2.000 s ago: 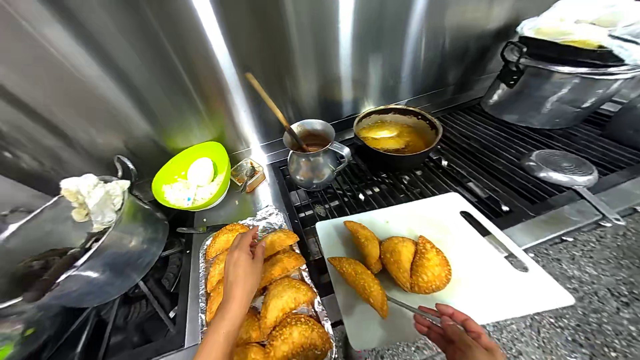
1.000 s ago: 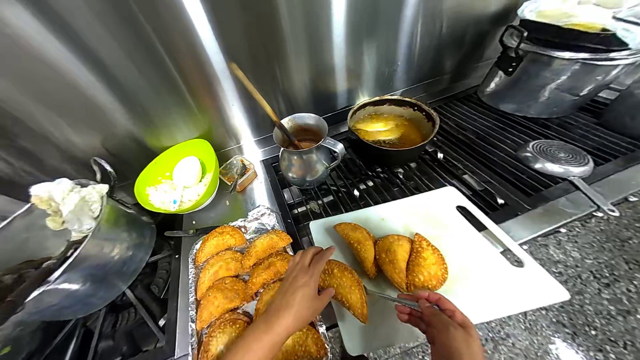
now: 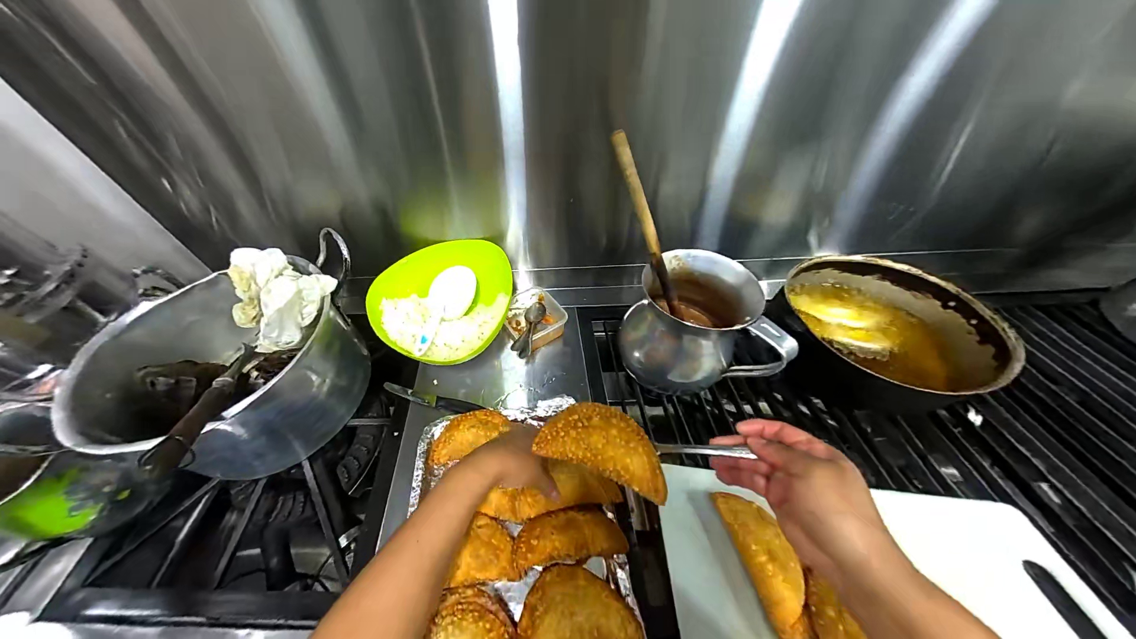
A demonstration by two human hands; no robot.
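My right hand [image 3: 790, 470] holds the metal handle of a utensil [image 3: 706, 450], whose far end is hidden behind or under a fried half-moon turnover [image 3: 603, 444]. That turnover is raised over the right side of a foil-lined tray [image 3: 426, 461]. My left hand [image 3: 510, 466] reaches over the tray among the browned turnovers [image 3: 572, 537], beside the raised one; its fingertips are partly hidden, so its hold is unclear. Other turnovers [image 3: 763, 555] lie on a white cutting board [image 3: 941, 524], partly behind my right wrist.
A pan of oil with food frying [image 3: 896, 328] and a metal pitcher [image 3: 679, 346] with a wooden-handled utensil sit on the grate. Left are a green bowl of rice [image 3: 444, 333], a small container with spoons [image 3: 546, 319], a knife [image 3: 430, 399] and a large pot [image 3: 266, 426] with a cloth.
A turnover that lay at the board's left edge is now raised over the tray, with the utensil at it. My right hand has moved left from the board. The view has shifted left.
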